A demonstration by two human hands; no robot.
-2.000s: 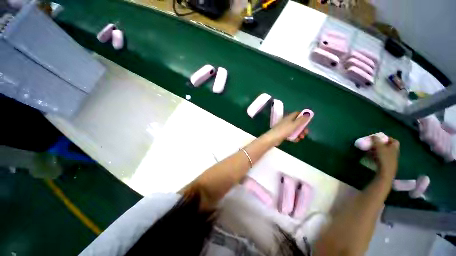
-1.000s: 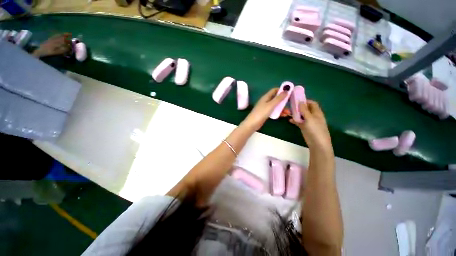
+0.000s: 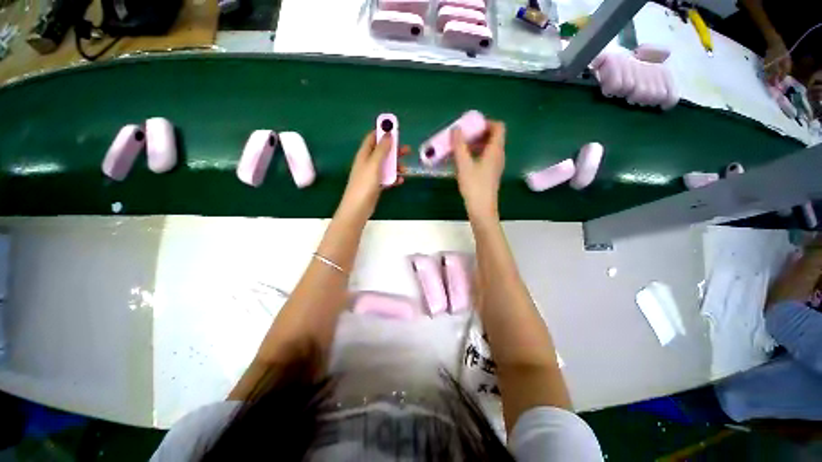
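Note:
My left hand (image 3: 371, 162) holds a pink device (image 3: 388, 152) upright over the green conveyor belt (image 3: 315, 90), its dark round spot at the top. My right hand (image 3: 478, 161) holds a second pink device (image 3: 451, 137), tilted, with its dark spot at the lower left end. The two devices are apart. Three pink bars lie on the white worktop near my body: two side by side (image 3: 430, 285) and one lying crosswise (image 3: 383, 305). White cloth or bag with black characters (image 3: 482, 361) is partly hidden by my right arm.
Paired pink devices lie on the belt to the left (image 3: 160, 146) and right (image 3: 588, 165). A grey metal post (image 3: 703, 194) crosses at right. Beyond the belt are a clear tray (image 3: 518, 45) with pink units and a stacked row (image 3: 635, 78). Other people's arms show at right.
The view has turned to the right. The two held devices, side by side a second ago, are now apart, and the right one is tilted over.

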